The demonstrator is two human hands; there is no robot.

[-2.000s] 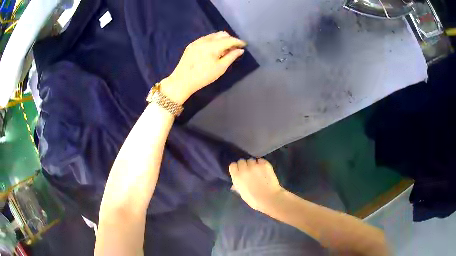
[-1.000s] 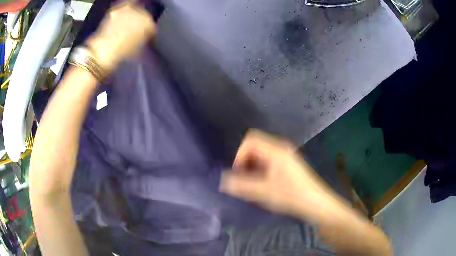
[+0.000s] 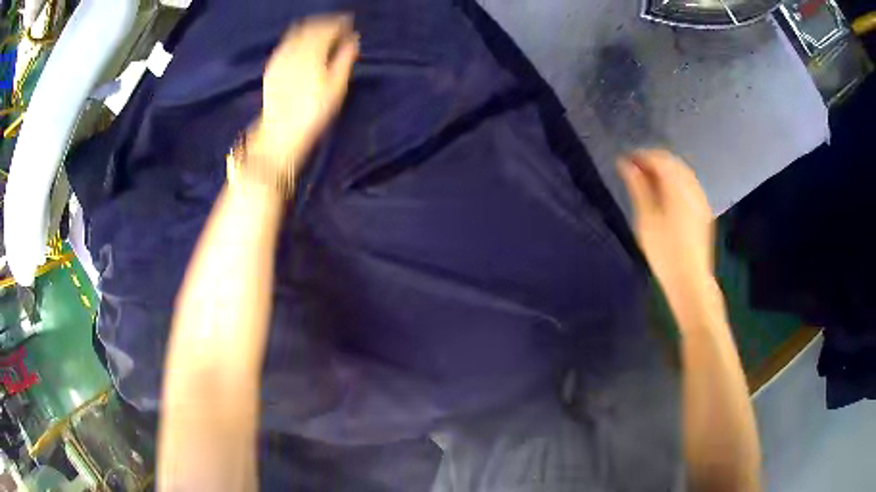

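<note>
A dark navy garment [image 3: 461, 211] lies spread over the ironing table, its shiny, creased lining facing up and its lower part hanging over the near edge. A dark strip or slit crosses the lining at the upper middle. A darker edge band runs down its right side. My left hand [image 3: 303, 91], with a gold watch at the wrist, is on or just above the lining at the upper left, blurred; its grip cannot be told. My right hand [image 3: 668, 202] is at the garment's right edge, blurred, fingers curled; whether it touches the cloth is unclear.
The steam iron [image 3: 716, 10] is at the top right, cut off by the frame, beside a metal iron rest [image 3: 816, 29]. The grey table cover [image 3: 759, 115] has dark specks. A dark garment pile [image 3: 807, 240] hangs at the right. A white padded arm [image 3: 53, 144] stands at the left.
The garment has opened out to the right and covers more of the table. My right hand has moved right and up. My left hand has moved right since one second ago.
</note>
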